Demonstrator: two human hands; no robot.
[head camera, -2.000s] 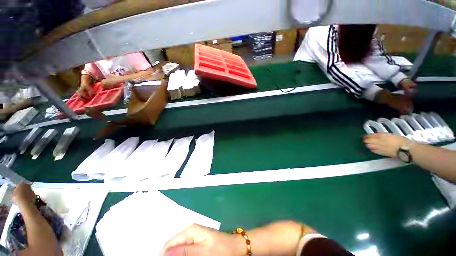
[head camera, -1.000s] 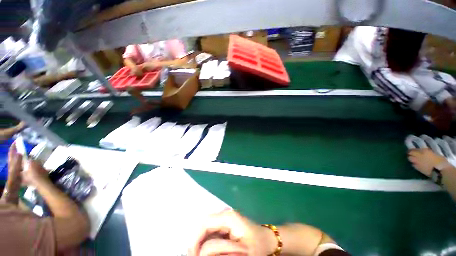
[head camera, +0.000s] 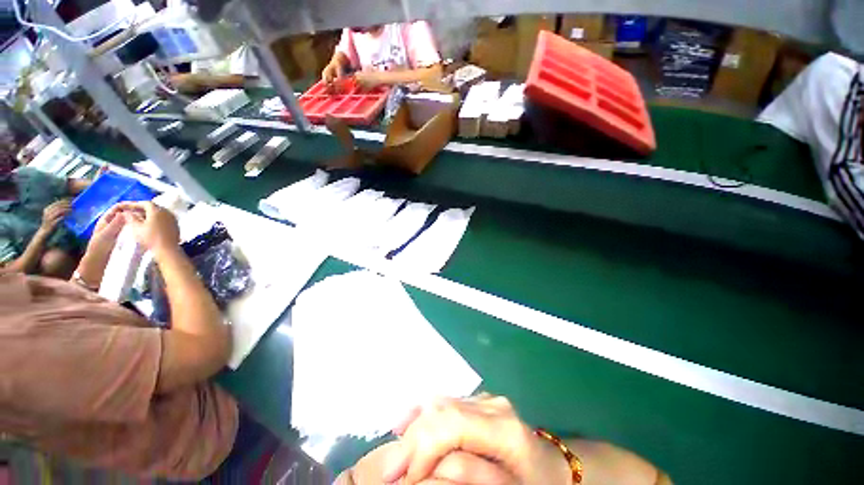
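Note:
A fanned stack of thin white sheets (head camera: 369, 355) lies on the green bench in front of me. My right hand (head camera: 478, 436), with a beaded bracelet at the wrist, is at the bottom edge, by the stack's near right corner. Its fingers are curled and no object shows in it. My left hand (head camera: 371, 464) is mostly cut off by the bottom edge and appears to touch my right hand; its fingers are largely hidden. Several white wrapped packets (head camera: 379, 220) lie in a row on the belt beyond the white strip.
A neighbouring worker (head camera: 85, 369) sits at left, by dark parts in clear plastic (head camera: 223, 270) on a white board (head camera: 275, 275). Across the belt are an open carton (head camera: 417, 137), small white boxes (head camera: 493, 109), a tilted red tray (head camera: 592, 90) and another person (head camera: 388, 52). A white edge strip (head camera: 606, 341) crosses the bench.
The view has swung left, bringing the left neighbour and a blue bin into fuller view. My right hand has drawn in from reaching over the sheets, and part of my left hand now shows.

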